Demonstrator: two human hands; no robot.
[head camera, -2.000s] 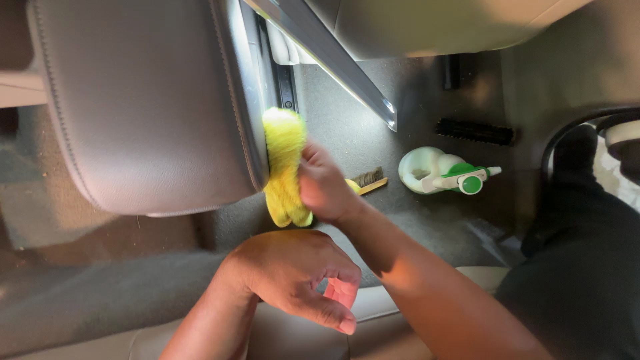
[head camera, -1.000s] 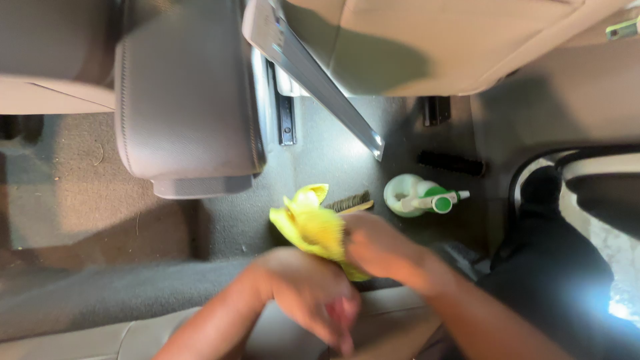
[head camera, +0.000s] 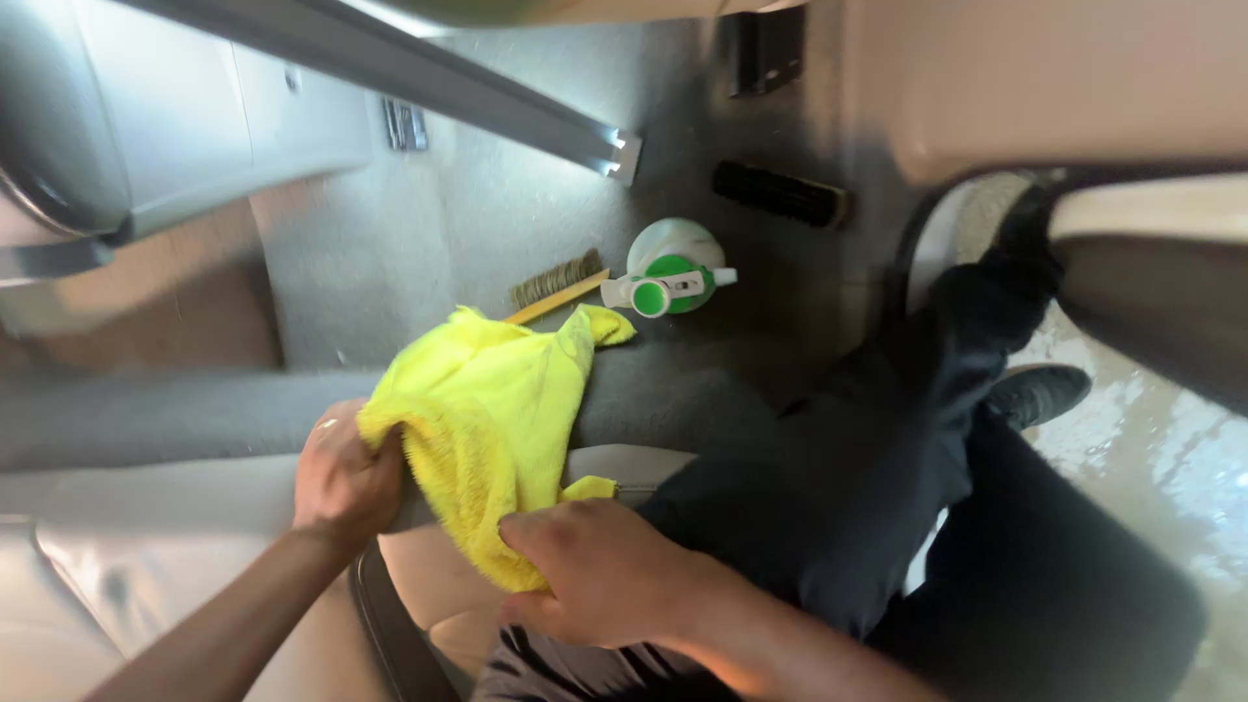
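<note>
A yellow microfiber cloth (head camera: 487, 390) hangs spread between both hands above the seat edge. My left hand (head camera: 349, 470) grips its left edge, and my right hand (head camera: 600, 570) pinches its lower right edge between thumb and fingers. Just beyond the cloth, a brush with a wooden handle and grey-brown bristles (head camera: 558, 283) lies on the car floor, its near end hidden by the cloth. Beside it stands a spray bottle with a green and white trigger head (head camera: 673, 273). A black-bristled brush (head camera: 780, 195) lies farther back to the right.
A long metal-coloured bar (head camera: 458, 88) slants over the grey floor from upper left. A light leather seat (head camera: 195, 575) runs along the near side. A seat part (head camera: 195, 117) fills the upper left. At right are dark-trousered legs (head camera: 848, 468) and the open door frame (head camera: 912, 244).
My left hand, free of the cloth in the earlier frames, now holds it. The cloth has gone from bunched in my right hand to spread between both hands. The view has shifted.
</note>
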